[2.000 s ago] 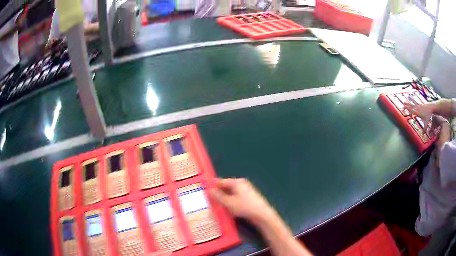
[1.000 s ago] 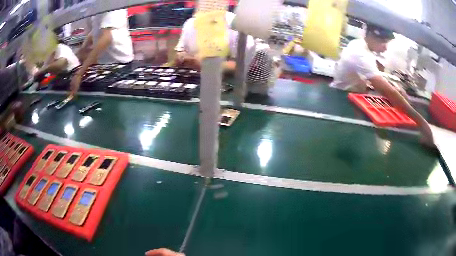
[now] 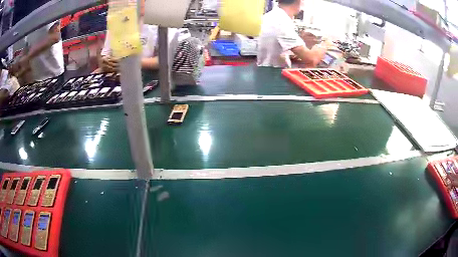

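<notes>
A red phone tray (image 3: 63, 211) lies on the dark green worktop at the lower left, cut off by the picture's left edge. It holds two rows of gold keypad phones (image 3: 42, 231). The upper row's screens are dark; the lower row's screens look bluish. A single gold phone (image 3: 178, 114) lies loose on the green belt beyond the near metal strip. Neither my left hand nor my right hand is in the picture.
A grey post (image 3: 134, 110) rises from the near strip (image 3: 241, 172). Across the belt are black trays (image 3: 85, 90), a red tray (image 3: 326, 91), stacked red trays (image 3: 400, 78) and several workers. Another red tray (image 3: 436, 173) is at the right edge. Two dark handsets lie far left.
The view has swung away from the tray and back to the right, so the tray now sits at the left edge. My hand has left the picture. The worker across has drawn back an arm.
</notes>
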